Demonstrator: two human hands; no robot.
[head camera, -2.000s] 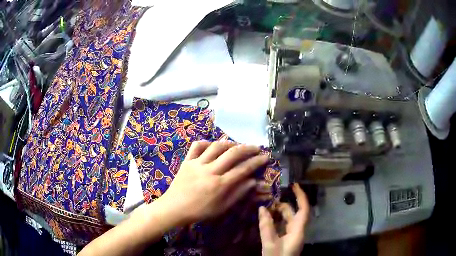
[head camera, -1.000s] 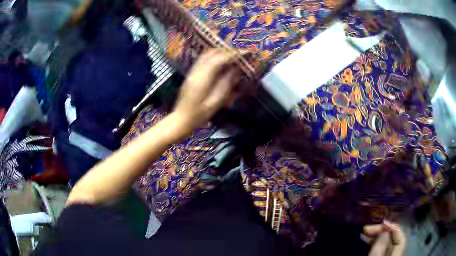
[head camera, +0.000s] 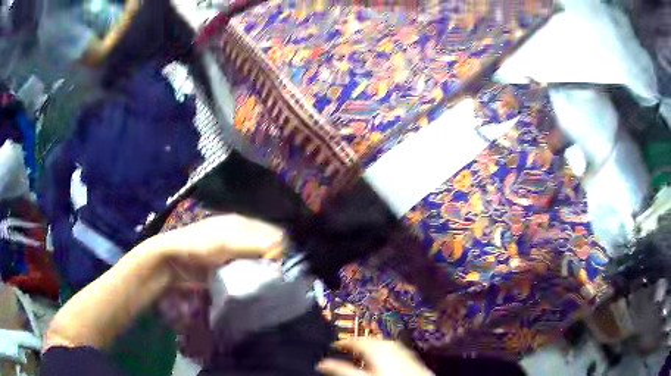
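Observation:
The purple-blue batik fabric with orange floral print (head camera: 493, 213) spreads from the top to the lower right, with a striped border along its left part. A white strip (head camera: 423, 165) lies on it. My left hand (head camera: 213, 242) is at lower left, its fingers bent over a bunched white and grey cloth (head camera: 257, 290); blur hides whether it grips the cloth. My right hand (head camera: 379, 358) is at the bottom edge, partly cut off and blurred. Its fingers look apart, with nothing seen in them, close to the batik's lower edge.
A navy garment pile (head camera: 125, 147) with white strips lies at the left. White cloth (head camera: 581, 51) is draped at the upper right and hangs down. Dark cloth (head camera: 331, 220) lies across the middle. Mixed cloths are at the far left. The overlock machine is out of view.
The view has swung left from the machine to the cloth. Since one second ago, my left hand has left the striped border and moved down and left; my right hand has moved left along the bottom.

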